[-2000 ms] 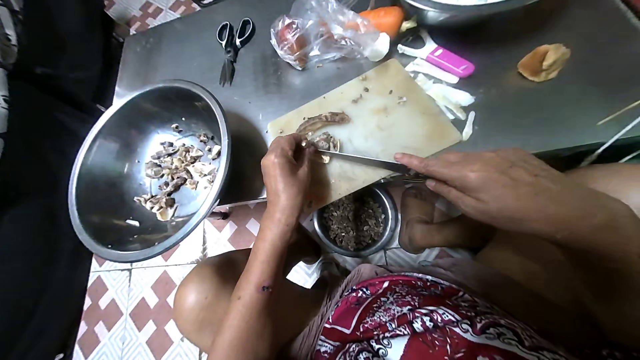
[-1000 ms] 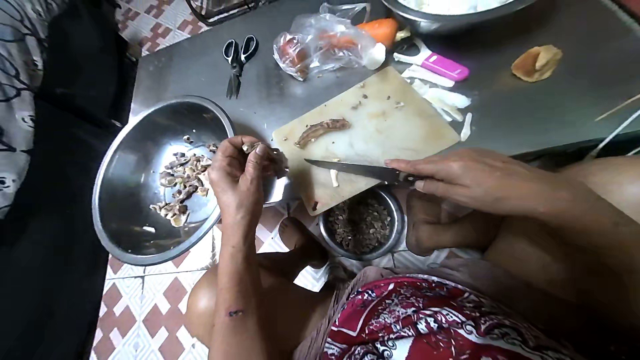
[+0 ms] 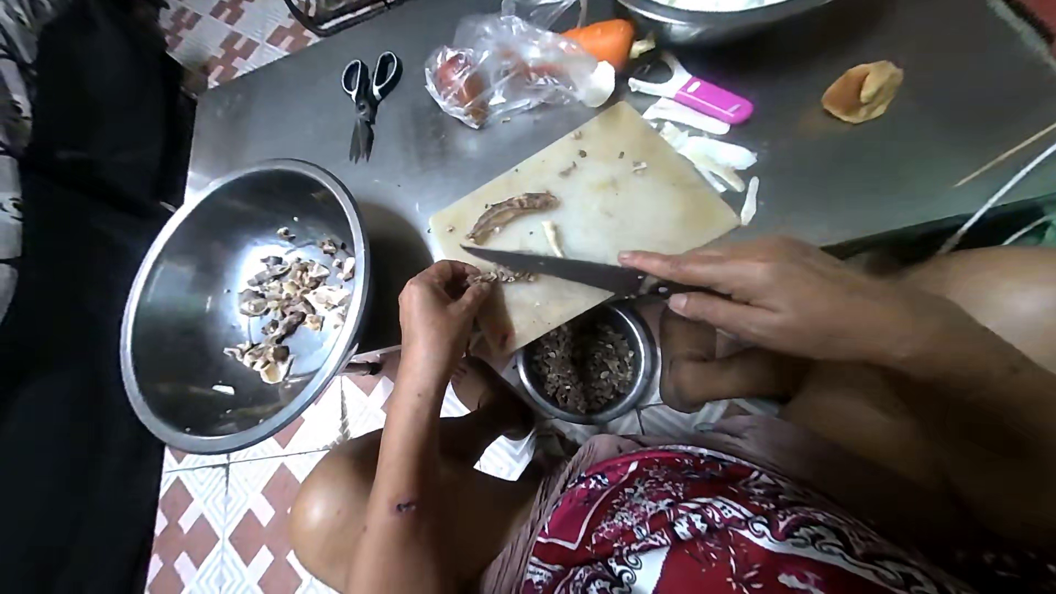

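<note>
On a pale cutting board [image 3: 627,198] my left hand [image 3: 441,309] pinches a small brown food piece [image 3: 503,275] near the board's left corner. My right hand [image 3: 751,293] grips a kitchen knife [image 3: 561,268] by its dark handle, index finger along the blade's back. The blade lies over the board, its tip close to my left fingertips. Just above the tip is a longer brown strip [image 3: 511,213], with a thin pale strip [image 3: 552,238] beside it. To the left, a large steel bowl [image 3: 136,330] holds cut brown and cream pieces.
A smaller steel bowl [image 3: 648,379] of dark bits stands below the board's edge. Scissors [image 3: 364,103], a plastic bag [image 3: 511,66] beside a carrot [image 3: 606,43], a pink-handled peeler [image 3: 714,101], white peelings [image 3: 714,157], an orange-brown piece [image 3: 864,91] and another metal bowl [image 3: 701,25] are on the metal table.
My left hand was over the large bowl's rim one second ago; now it is back at the board with a brown piece. My right hand keeps hold of the knife.
</note>
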